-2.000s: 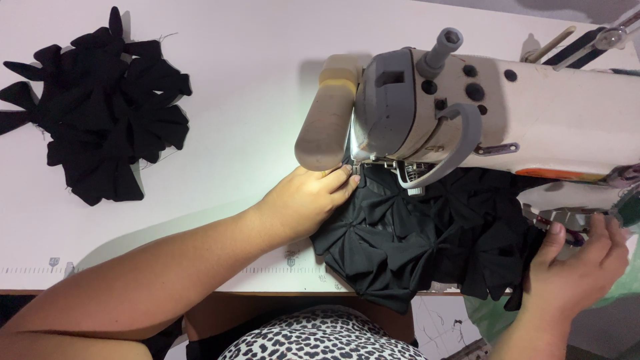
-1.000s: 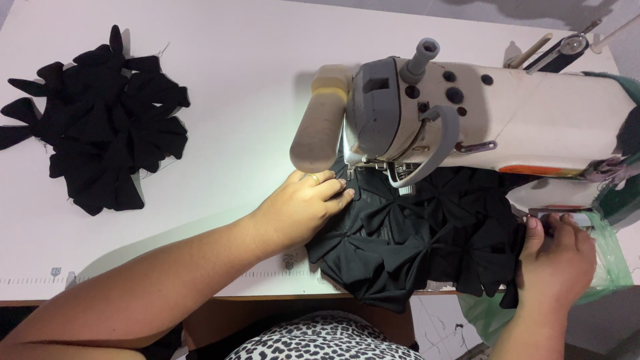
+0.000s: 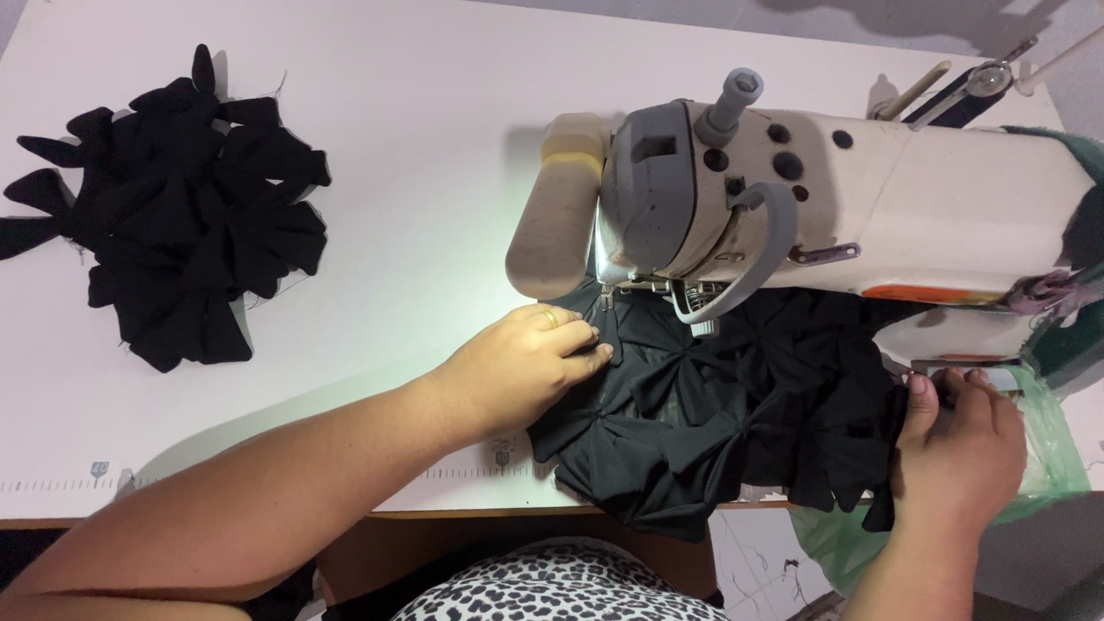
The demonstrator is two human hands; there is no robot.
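A folded, pleated black fabric piece (image 3: 690, 405) lies partly beneath the head of a sewing machine (image 3: 776, 190) and hangs over the table's front edge. My left hand (image 3: 526, 362), a ring on one finger, rests on its left side just below the needle area, fingertips on the cloth. My right hand (image 3: 957, 440) is at the fabric's right edge, thumb against it; whether its fingers pinch the cloth is hard to tell. The presser foot (image 3: 608, 297) is partly hidden by the machine head.
Another pleated black fabric piece (image 3: 190, 224) with loose threads lies on the white table (image 3: 388, 129) at left. A lamp (image 3: 556, 216) lights the sewing area. A green plastic bag (image 3: 1056, 448) hangs at the right front edge. A printed ruler scale (image 3: 466, 473) runs along the front.
My right hand has moved inward to the right edge of the black fabric; two seconds ago its fingers were spread farther right. My left hand stays on the cloth. The view has shifted slightly.
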